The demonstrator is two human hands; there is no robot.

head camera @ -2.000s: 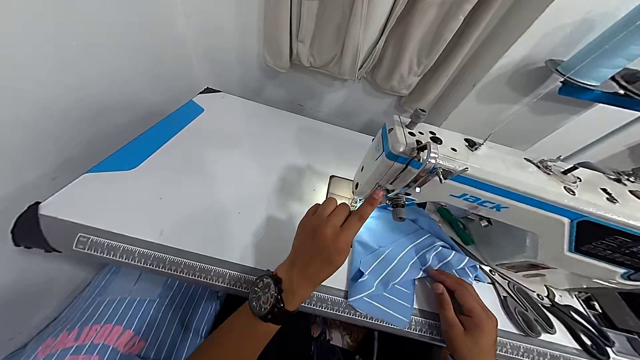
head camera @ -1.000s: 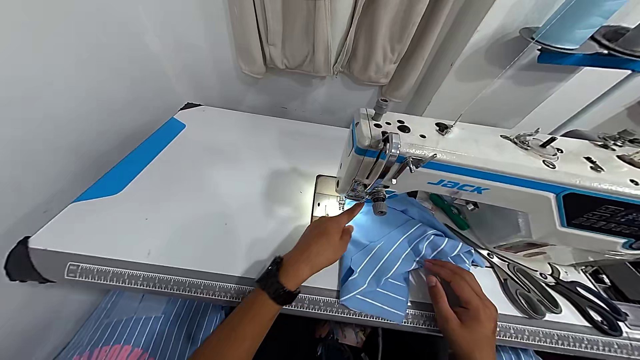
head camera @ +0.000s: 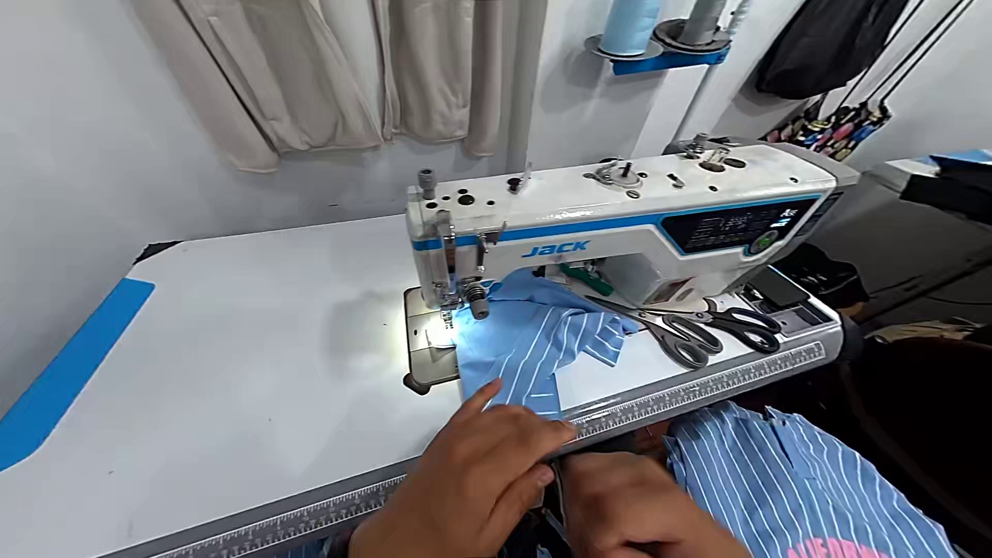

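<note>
A blue white-striped cloth (head camera: 527, 333) lies bunched on the bed of the white Jack sewing machine (head camera: 558, 209), its left edge beside the lit needle area. My left hand (head camera: 480, 473) is over the table's front edge, with its fingertips at the cloth's near end; whether they pinch it is not plain. Close on its right, my right hand (head camera: 635, 504) is low in front of the table edge, fingers curled. What it may hold is hidden.
Black-handled scissors (head camera: 682, 337) and a second pair (head camera: 736, 322) lie right of the cloth. A green-handled tool (head camera: 587, 279) is under the machine arm. A ruler tape (head camera: 697, 391) runs along the front edge. Striped garment (head camera: 790, 480) hangs at lower right.
My left hand has drawn back from the needle area to the cloth's near end. My right hand has left the cloth and dropped in front of the table edge. The view has swung right.
</note>
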